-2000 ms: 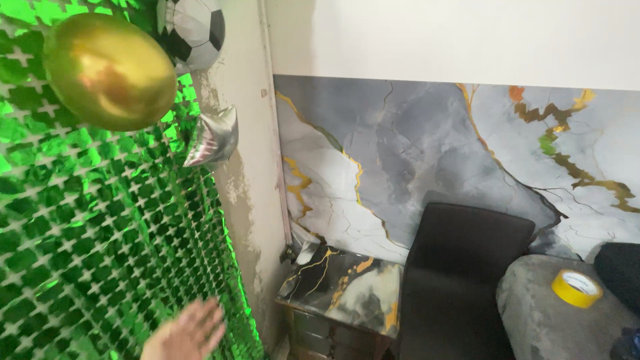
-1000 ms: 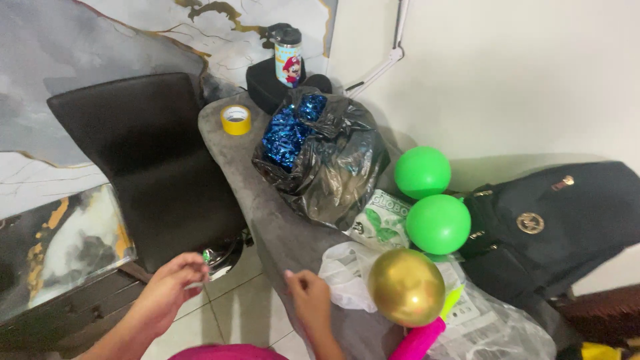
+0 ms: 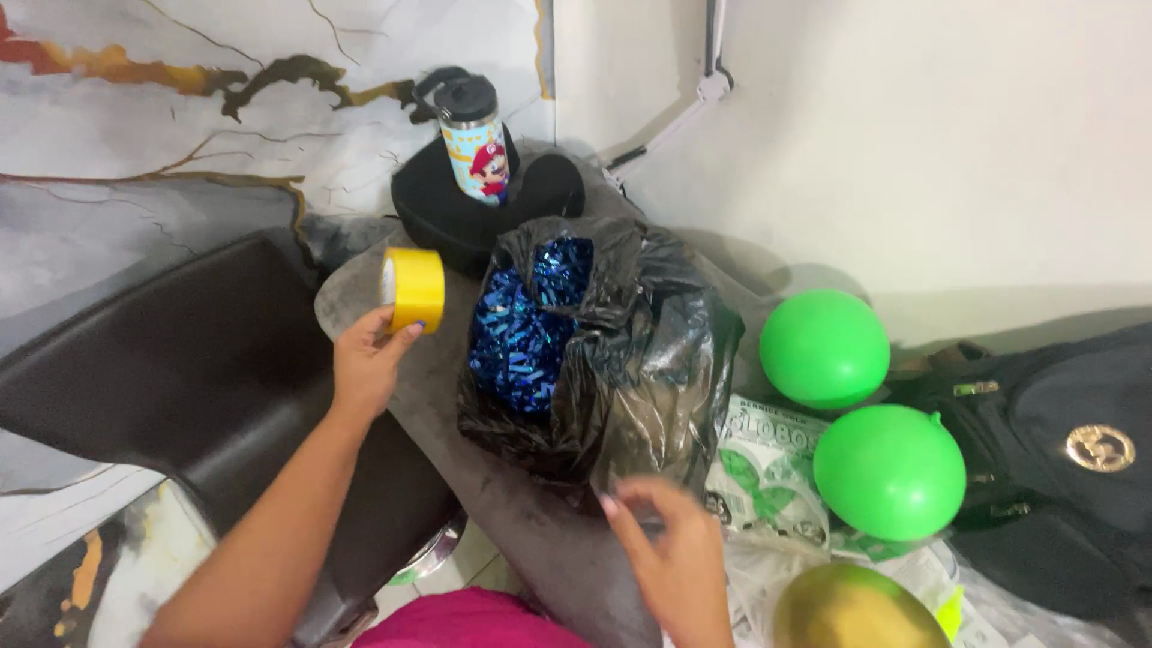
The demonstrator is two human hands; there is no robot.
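In my left hand (image 3: 371,355) is a roll of yellow adhesive tape (image 3: 419,290), pinched at its lower edge and raised over the end of a grey padded surface. My right hand (image 3: 670,540) is empty, thumb and fingers apart and slightly blurred, just below a black plastic bag (image 3: 661,378). Blue metallic tinsel (image 3: 522,342) shows through the bag's opening. Right of the bag sit two green balloons (image 3: 824,348), one nearer me than the other, and a gold balloon (image 3: 855,612) is cut off by the bottom edge. A printed balloon package (image 3: 765,468) lies between the bag and the green balloons.
A tumbler (image 3: 475,148) with a cartoon figure stands on a black cushion-like object (image 3: 414,198) behind the bag. A black chair (image 3: 225,360) is at the left. A dark backpack (image 3: 1035,468) rests at the right, by the pale wall. A white jointed arm (image 3: 670,121) reaches down behind.
The yellow tape lay on the grey surface a second ago; my left hand has reached forward and lifted it. My right hand now is closer to the black bag.
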